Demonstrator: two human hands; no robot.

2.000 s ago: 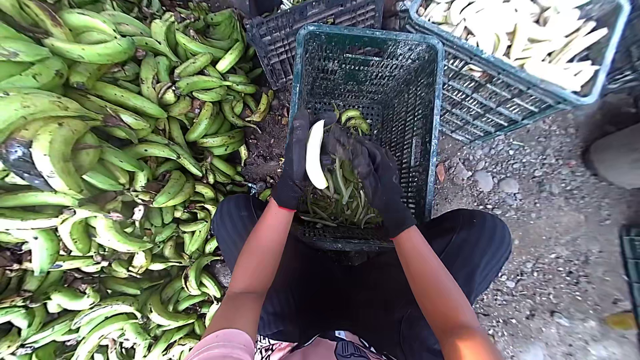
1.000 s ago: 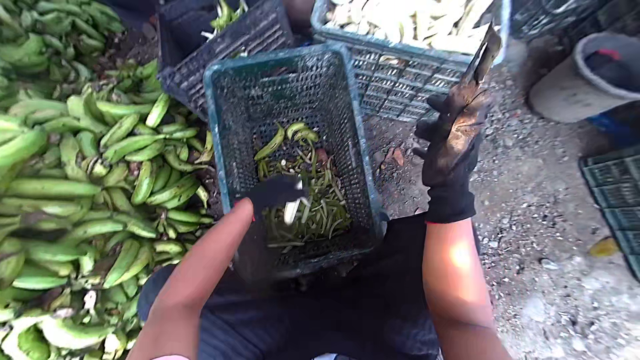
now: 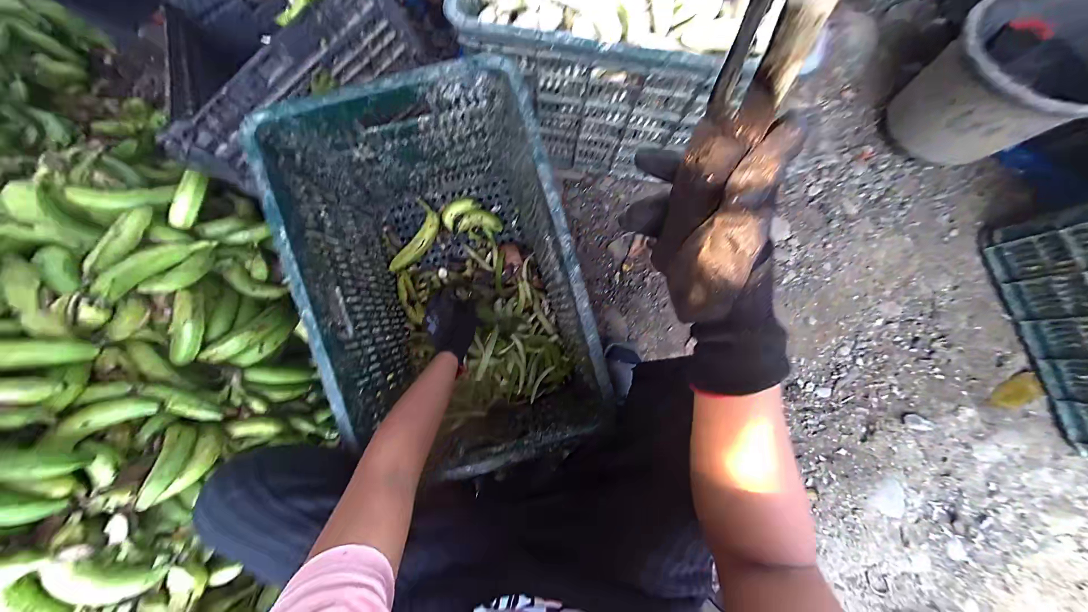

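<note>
My left hand point(image 3: 450, 323), in a dark glove, reaches down into a green plastic crate point(image 3: 552, 204) onto a pile of green plantain peels point(image 3: 510, 357). Its fingers are partly hidden, and whether they grip anything cannot be told. My right hand point(image 3: 722, 221), in a dark glove with brown stains in sunlight, is raised to the right of this crate, palm up. A long, blurred, brown and dark thing point(image 3: 790, 51) extends past its fingertips; its kind and whether the fingers grip it are unclear. A few curved green pieces point(image 3: 416, 242) lie at the crate's far end.
Unpeeled green plantains point(image 3: 187, 331) are heaped at the left. Beyond the crate stand a dark plastic crate point(image 3: 297, 68) and a crate point(image 3: 612, 110) of peeled pale plantains point(image 3: 671, 21). A bucket point(image 3: 943, 110) and a green crate point(image 3: 1037, 314) are at the right on gravelly ground point(image 3: 892, 408).
My hands were together over the crate with a peeled plantain, then moved apart. My left hand has gone down to the peels; the pale piece by it a second ago no longer shows. My right hand stays raised.
</note>
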